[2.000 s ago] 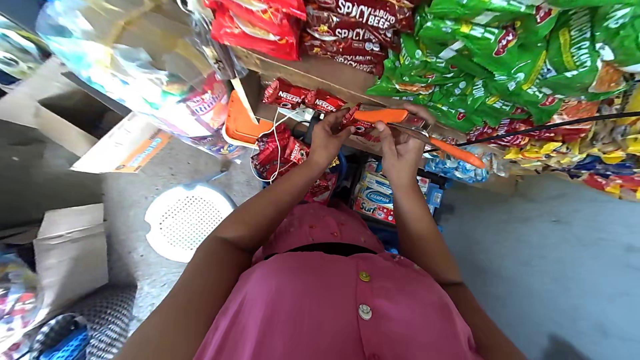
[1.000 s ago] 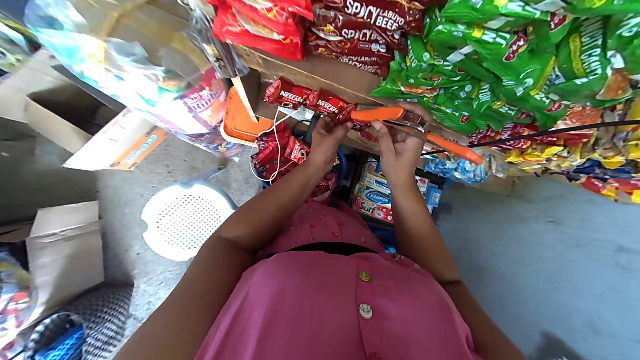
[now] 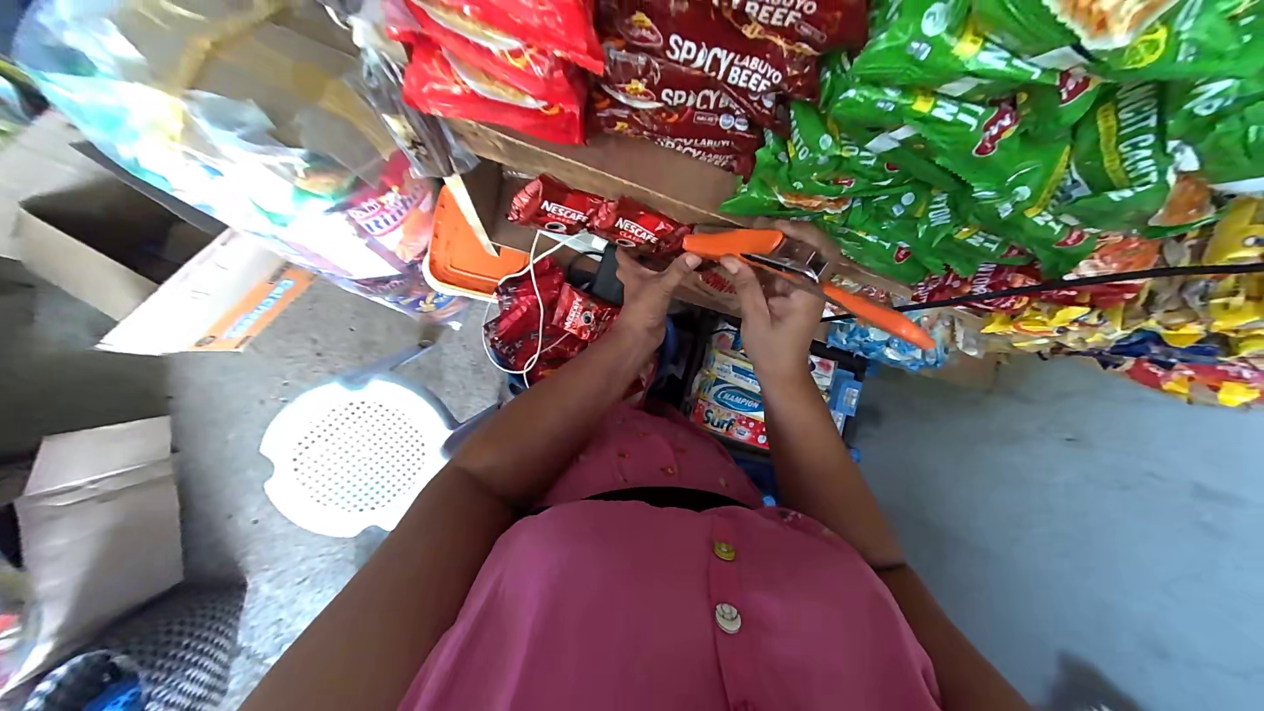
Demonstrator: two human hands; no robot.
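My left hand [image 3: 647,291] grips the right end of a short strip of red Nescafé coffee sachets [image 3: 632,227], which extends leftward over a cardboard shelf. Close beside it, my right hand [image 3: 780,296] holds an orange-handled tool [image 3: 874,314], probably scissors; its metal part is partly hidden by the fingers. One orange handle lies near the sachet strip and the other points down to the right. Below my left hand, more red sachets [image 3: 585,314] fill a round container, with a white cord across them.
Green and dark red snack or noodle packs [image 3: 681,74] stand along the shelf. An orange plastic tray [image 3: 472,247] sits at its left. Boxed goods [image 3: 736,400] lie below my right hand. A white perforated stool seat [image 3: 357,456] and a cardboard box [image 3: 89,232] are at left.
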